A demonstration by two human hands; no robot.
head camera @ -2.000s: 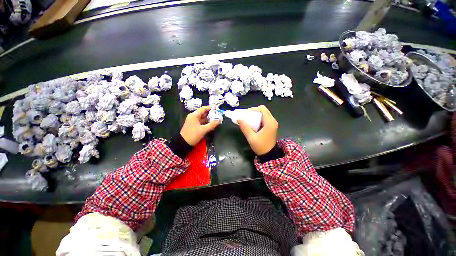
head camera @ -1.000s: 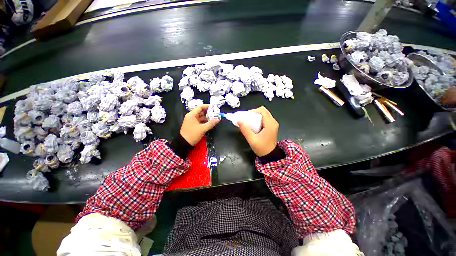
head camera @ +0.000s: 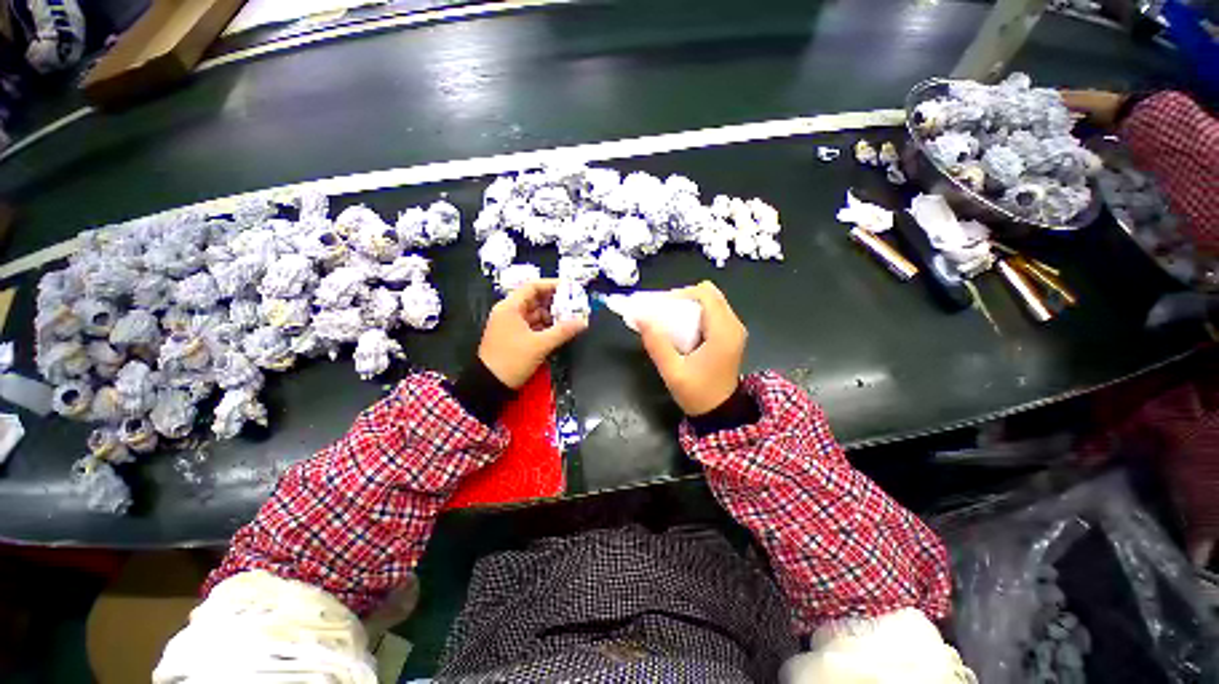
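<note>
My left hand [head camera: 524, 337] pinches a small grey-white ruffled piece [head camera: 570, 302] between thumb and fingers. My right hand [head camera: 705, 354] holds a translucent white glue bottle [head camera: 668, 318]; its blue tip points left at the ruffled piece, very close to it. Whether the tip touches the piece I cannot tell. A group of whiter ruffled pieces [head camera: 588, 214] lies just beyond my hands. A large pile of ruffled pieces [head camera: 227, 301], some with round tan or dark openings, lies at the left.
A red mat [head camera: 515, 454] lies at the bench edge, partly under my left sleeve. At right are a heaped metal bowl [head camera: 922, 147], white tissue [head camera: 952, 238], a black-handled tool [head camera: 932, 265] and thin tools [head camera: 1027, 291]. Another person's plaid sleeve [head camera: 1179, 147] reaches in at far right.
The blue tip has shifted slightly relative to the piece in my left hand. At far right, another person's arm has come in and reaches behind the metal bowl.
</note>
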